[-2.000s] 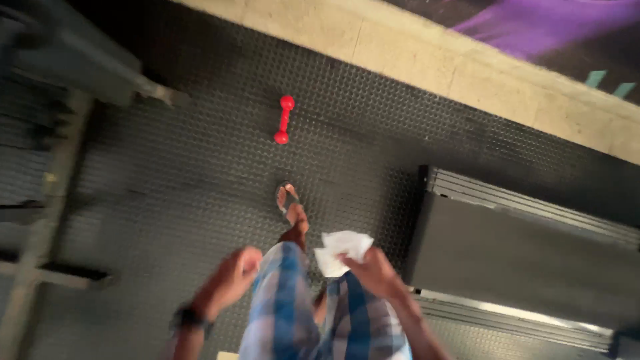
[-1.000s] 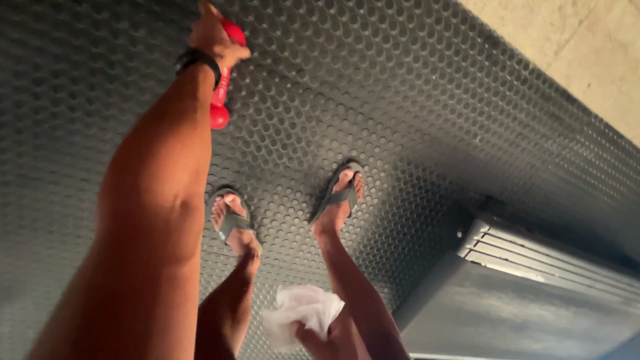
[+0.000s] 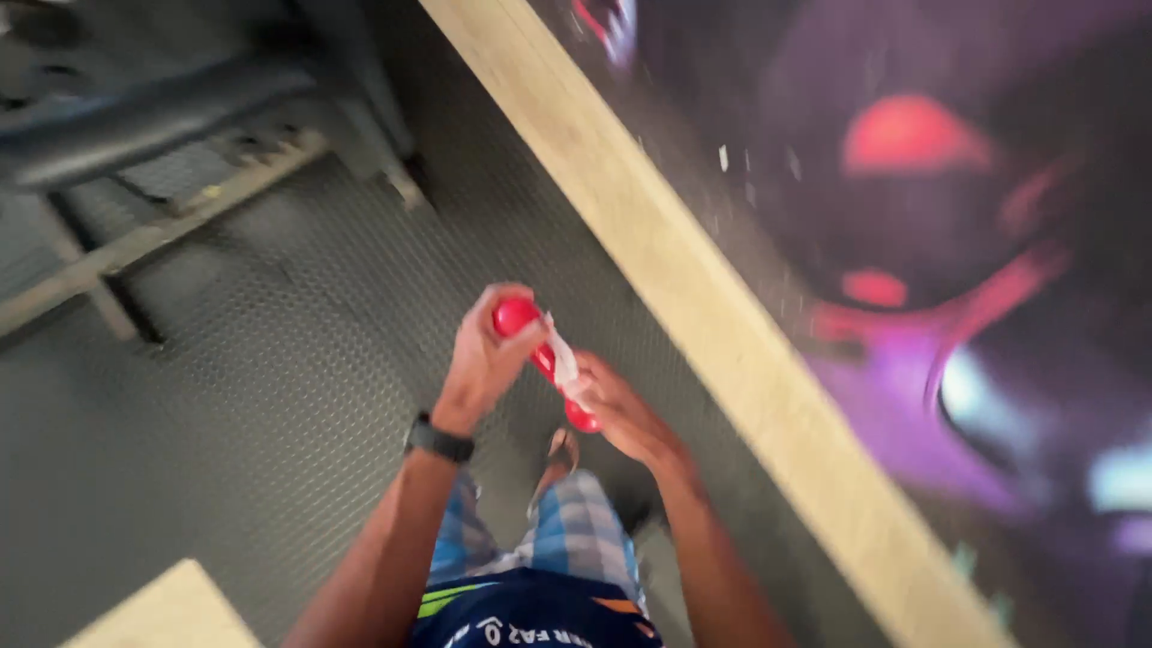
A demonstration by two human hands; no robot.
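A small red dumbbell (image 3: 543, 359) is held up in front of my body, tilted from upper left to lower right. My left hand (image 3: 486, 355), below which a black wristband (image 3: 438, 441) shows, grips the dumbbell's upper end. Against its handle and lower end, my right hand (image 3: 623, 409) presses a crumpled white cloth or paper wipe (image 3: 567, 364). The fingertips of my right hand are partly hidden by the wipe and the dumbbell.
Gym equipment with a dark padded roller (image 3: 162, 121) and a metal frame (image 3: 117, 256) stands at the upper left. A pale ledge (image 3: 666, 234) crosses diagonally beside a dark, colourful printed surface (image 3: 900, 360). Black studded rubber flooring (image 3: 270, 405) lies below; a pale corner (image 3: 171, 616) shows at lower left.
The dumbbell, on the floor two seconds ago, was reached by my left hand a second ago and is now lifted. My right hand has brought the wipe against it. The view has turned strongly.
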